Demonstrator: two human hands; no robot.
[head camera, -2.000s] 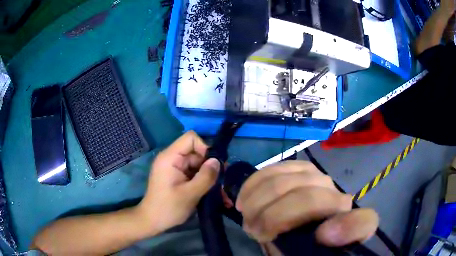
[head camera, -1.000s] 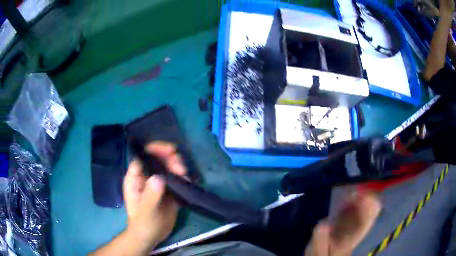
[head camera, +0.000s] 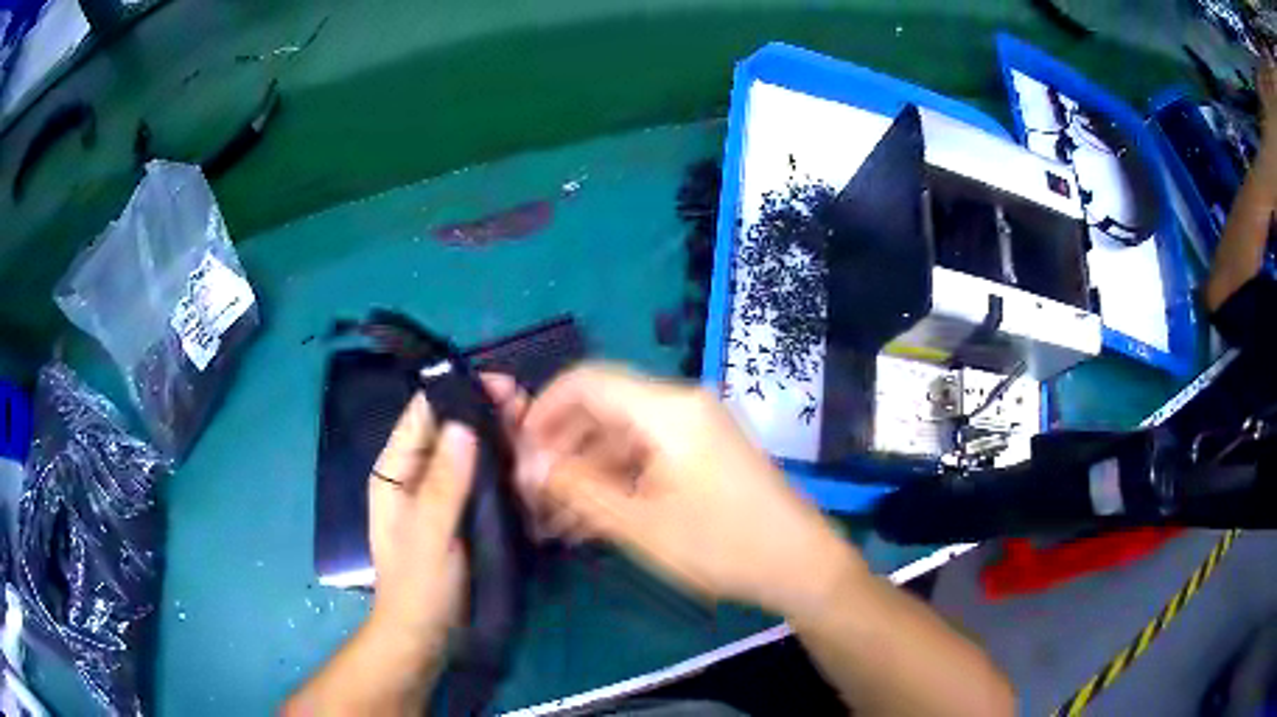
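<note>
A black headband stands roughly upright in front of me, its top end bent to the left with a small white mark near it. My left hand is closed around the upper part of the headband. A thin dark wire lies across the left fingers. My right hand is beside the headband, blurred, with its fingertips close to or touching it; whether it pinches anything is hidden. The electric screwdriver hangs at the right, apart from both hands.
A blue tray holds the white-and-black screw feeder and scattered screws. A second blue tray is beyond. The phone and grid tray lie behind my hands. Clear bags are at left. Another person's arm shows at right.
My right hand has moved left from near the screwdriver to the headband. The headband has turned from slanting to nearly upright in my left hand. The view has shifted left.
</note>
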